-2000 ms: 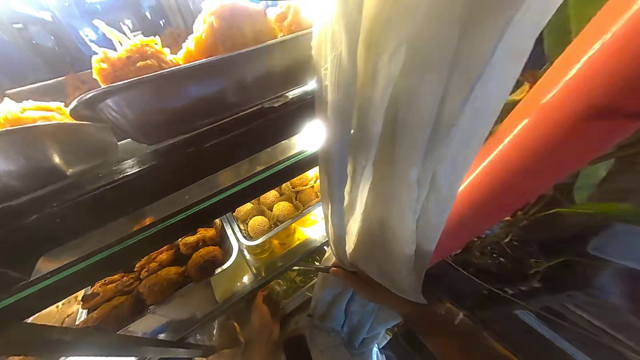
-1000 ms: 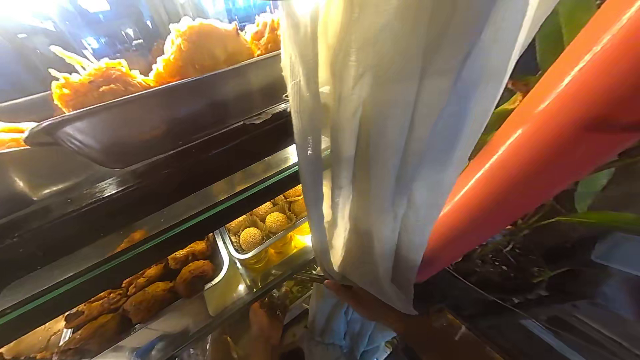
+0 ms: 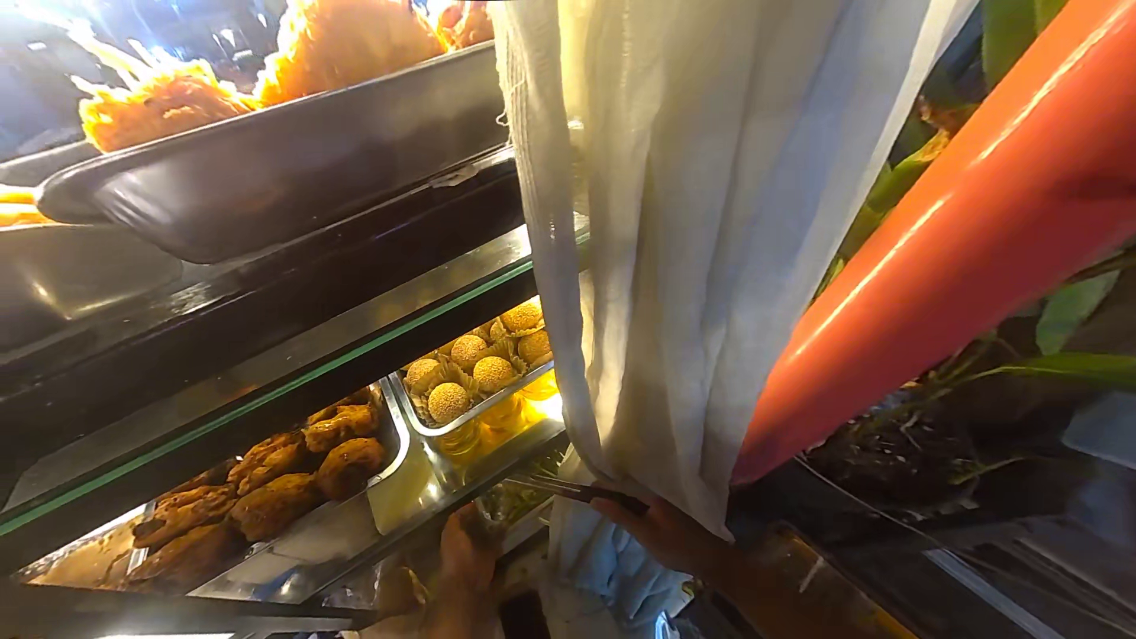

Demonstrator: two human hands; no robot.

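Observation:
At the lower centre, my right hand (image 3: 661,530) is closed on a fork-like metal utensil with a dark handle (image 3: 612,497), which points left. My left hand (image 3: 469,543) is to its left, at what looks like a clear plastic bag with green leafy food (image 3: 524,488); its grip is unclear. Just above are sesame-coated balls (image 3: 449,402) in paper cups on a metal tray (image 3: 484,409). Browned fried pieces (image 3: 278,504) lie on another metal tray (image 3: 395,426) to the left.
A white cloth (image 3: 683,222) hangs over my right arm. Beside it slants an orange-red pole (image 3: 941,240) with plants behind. A green-edged glass shelf (image 3: 284,390) crosses the left. Above it, a dark tray (image 3: 293,169) holds orange fried food (image 3: 164,106).
The right hand still holds the utensil in all frames. The view has shifted slightly. Nothing else has plainly changed.

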